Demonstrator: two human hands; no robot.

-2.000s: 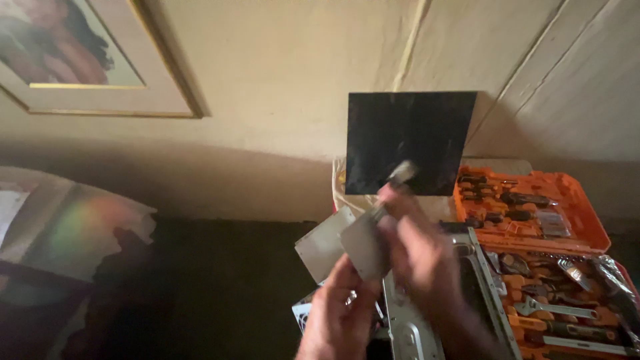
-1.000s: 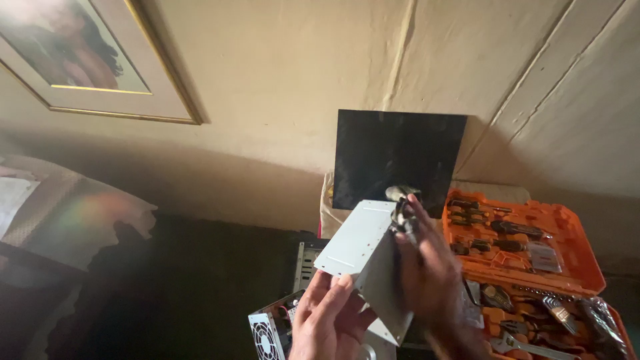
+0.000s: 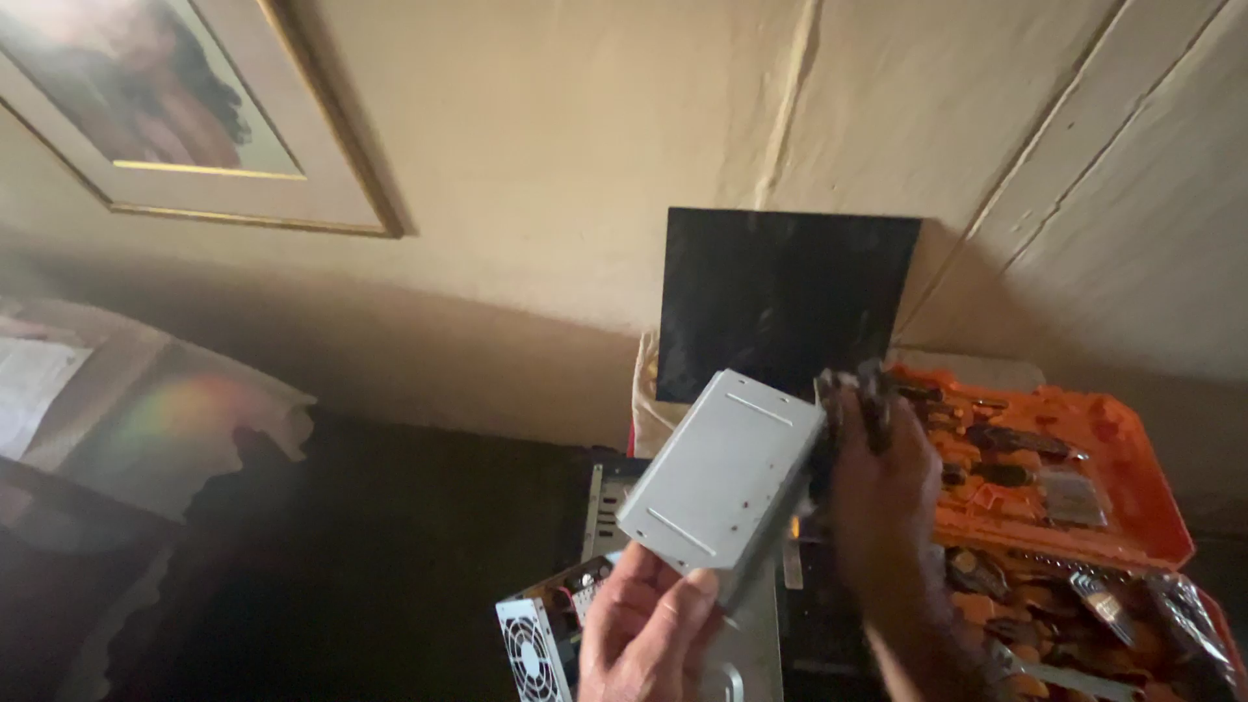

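My left hand (image 3: 648,624) grips the lower edge of a bent sheet-metal cover (image 3: 726,468), pale grey with small holes and pressed ridges, held tilted in the air. At the cover's right edge is my right hand (image 3: 882,458), blurred by motion, its fingers closed around a brush whose bristles are too blurred to make out. Below my left hand stands an opened computer power supply (image 3: 531,653) with a fan grille. A larger metal computer case (image 3: 756,634) lies under both hands, partly hidden by them.
An orange tool case (image 3: 1146,478) full of hand tools lies open at the right. Behind my hands a black flat panel (image 3: 785,292) leans against the wall. A framed picture (image 3: 336,117) hangs at upper left, and a pale covering (image 3: 185,419) is at far left.
The metal cover has turned so that its broad pale face shows. My right hand has moved from in front of the cover, two seconds ago, to its right edge.
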